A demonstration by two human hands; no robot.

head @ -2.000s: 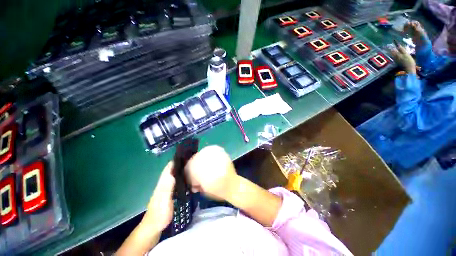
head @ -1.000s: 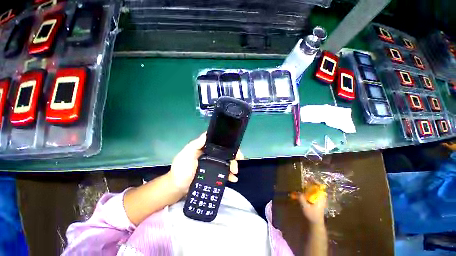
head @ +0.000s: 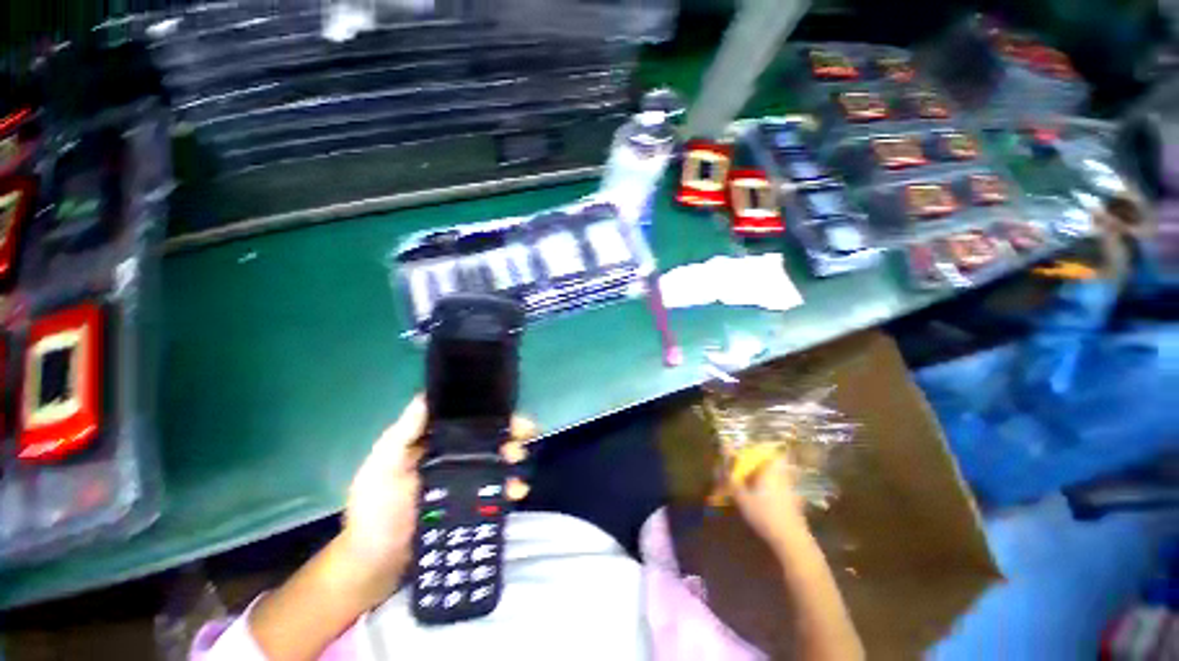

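An open black flip phone (head: 460, 452) stands over my lap, its dark screen half up and its keypad half toward me. My left hand (head: 382, 497) holds it around the hinge area, with fingertips showing at its right side. My right hand (head: 765, 488) is at the scrap box on the right, its fingers on an orange-yellow tool handle (head: 753, 460). The picture is blurred, and the tool's shaft cannot be made out clearly.
A lens tray (head: 524, 265) lies behind the phone. A whitish bottle (head: 636, 162), pink stick (head: 663, 320), white wipe (head: 731, 282) and two red phones (head: 756, 203) are beyond. Phone trays stand left (head: 123, 426) and far right. An open carton (head: 892, 452) holds clear scraps. Another worker's blue sleeve (head: 1080, 310) is right.
Since two seconds ago, my right hand has left the phone and reached the orange-yellow handle. The phone now shows its screen and keypad. The view has swung left, then partly back right.
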